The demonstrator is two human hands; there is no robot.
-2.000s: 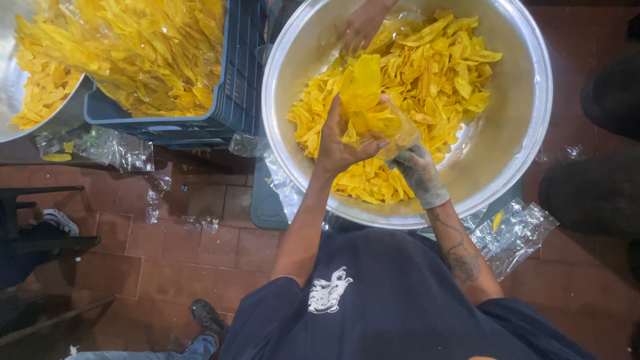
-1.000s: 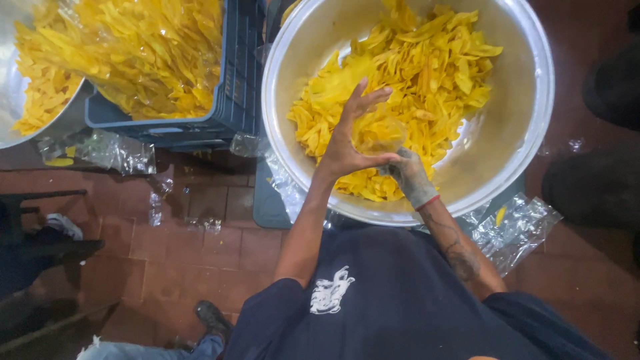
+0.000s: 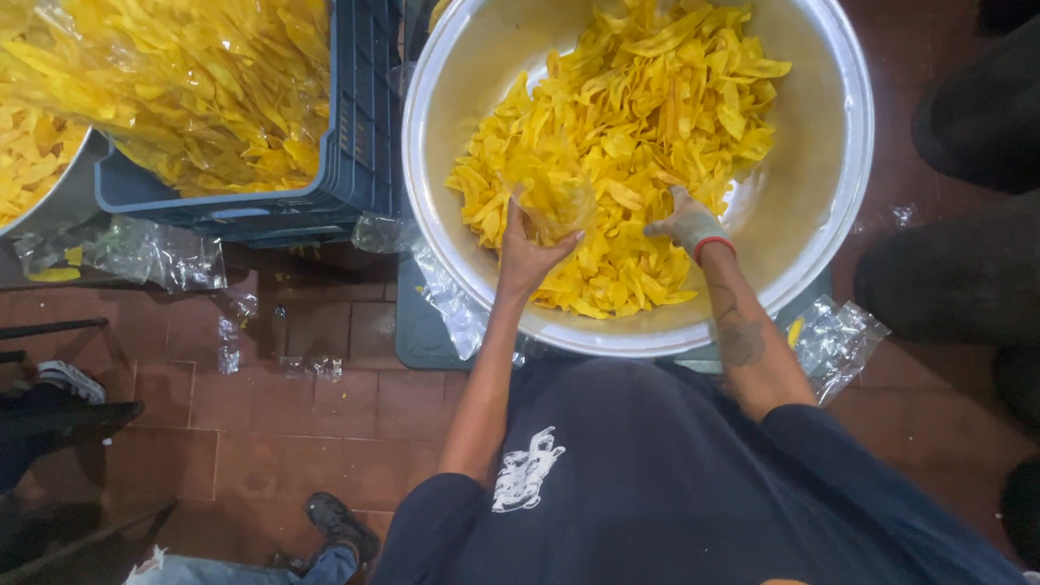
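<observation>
Yellow plantain chips lie heaped in a big round metal basin. My left hand holds a clear plastic bag with some chips in it, low over the left part of the heap. To its right, my right hand, in a pale glove with a red band at the wrist, reaches down to the chips with its fingers spread. Nothing can be seen held in it, though its fingertips partly meet the heap.
A blue-grey plastic crate of bagged chips stands left of the basin, by another metal basin of chips. Empty plastic bags lie beside the big basin. Another person's shoe shows at the far left, on the tiled floor.
My right hand has moved away from the bag, to the right, onto the chips. Two seconds ago both hands were together at the bag, and another person's hand showed at the basin's top; it is gone.
</observation>
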